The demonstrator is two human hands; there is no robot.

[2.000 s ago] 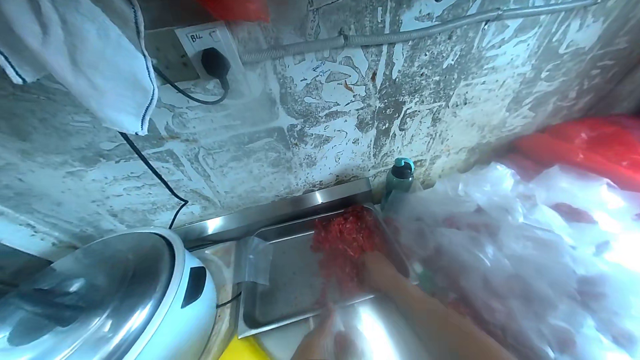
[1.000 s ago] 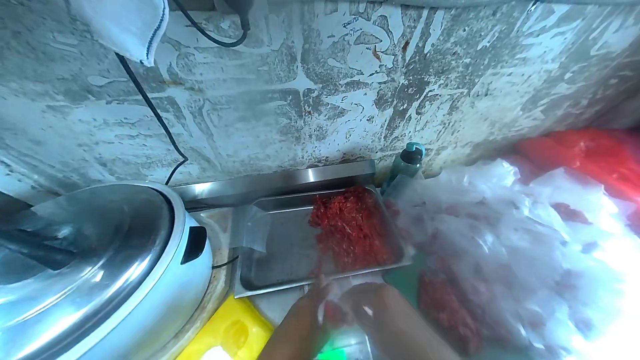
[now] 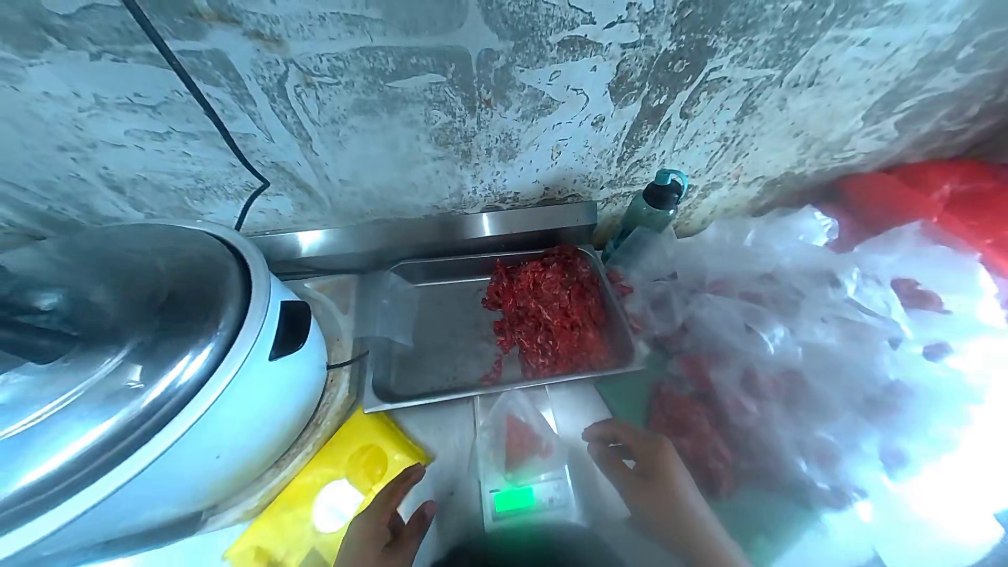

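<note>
A clear plastic bag of red meat (image 3: 524, 441) rests on a small digital scale (image 3: 529, 501) with a lit green display. My left hand (image 3: 390, 520) is to the left of the scale, fingers apart and holding nothing, over the edge of a yellow plastic package (image 3: 346, 480). To the right of the bag, my right hand (image 3: 638, 465) is empty, its fingers loosely curled and apart. Behind the scale, a steel tray (image 3: 441, 386) holds a heap of shredded raw red meat (image 3: 551, 315) on its right side. A clear bag (image 3: 390, 307) lies over the tray's left rim.
A large rice cooker (image 3: 291, 417) with a steel lid stands at left. Many clear bags of meat (image 3: 772, 339) pile up at right, with red plastic (image 3: 929, 197) behind. A green bottle (image 3: 650, 209) stands by the wall; a black cable (image 3: 205, 102) hangs down it.
My right hand was in the meat heap, then both hands came together in front of the tray. Now they are apart, and the bag sits on the scale. The view has tilted down.
</note>
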